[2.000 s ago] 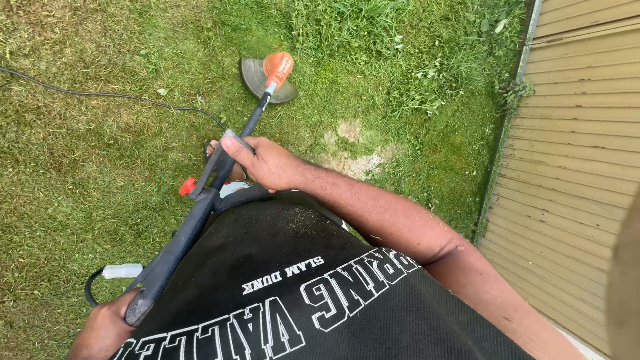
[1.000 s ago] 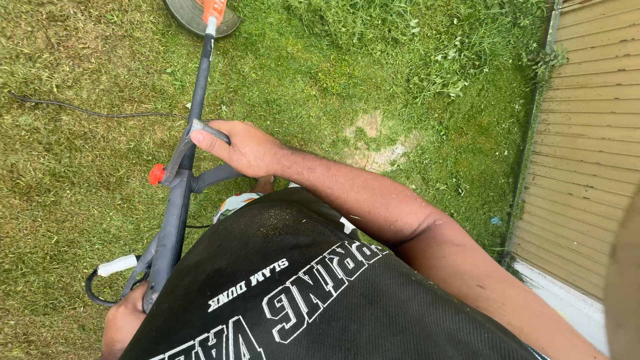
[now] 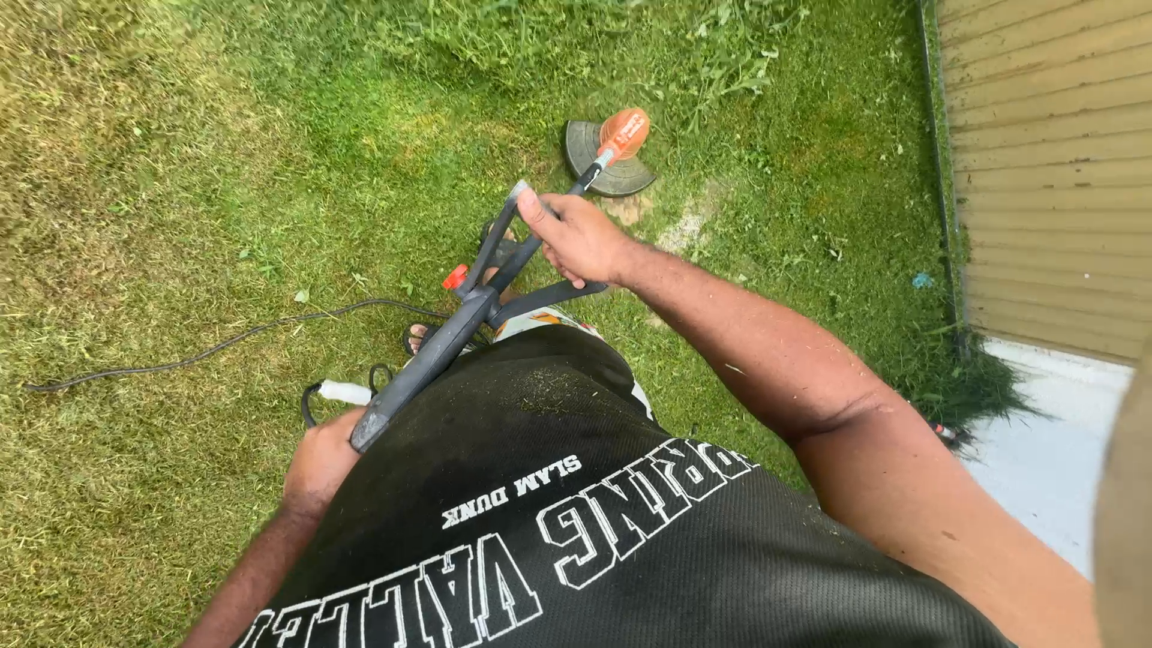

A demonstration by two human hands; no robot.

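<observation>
A string trimmer slants across the middle of the head view, its dark shaft and grey body running from upper right to lower left. My right hand (image 3: pixel 580 238) is closed on its grey loop handle (image 3: pixel 497 236), thumb over the top. At the rear end of the trimmer body (image 3: pixel 432 355), my left hand (image 3: pixel 326 457) grips the rear handle, partly hidden by it. The orange trimmer head (image 3: pixel 626 131) with its dark semicircular guard (image 3: pixel 610 180) is low over the grass beyond my feet. A red knob (image 3: pixel 455 277) sits beside the loop handle. A white connector (image 3: pixel 346 392) lies near my left hand.
A dark cable (image 3: pixel 225 344) trails over the grass to the left. My sandalled foot (image 3: pixel 418 338) stands near the shaft. A tan corrugated fence (image 3: pixel 1044 180) runs along the right, with a white surface (image 3: pixel 1053 450) below it. Taller grass (image 3: pixel 540 36) grows at the top.
The trimmer head has swung to the right and nearer to my feet, from the upper left a second ago. Both hands have kept their hold on the trimmer.
</observation>
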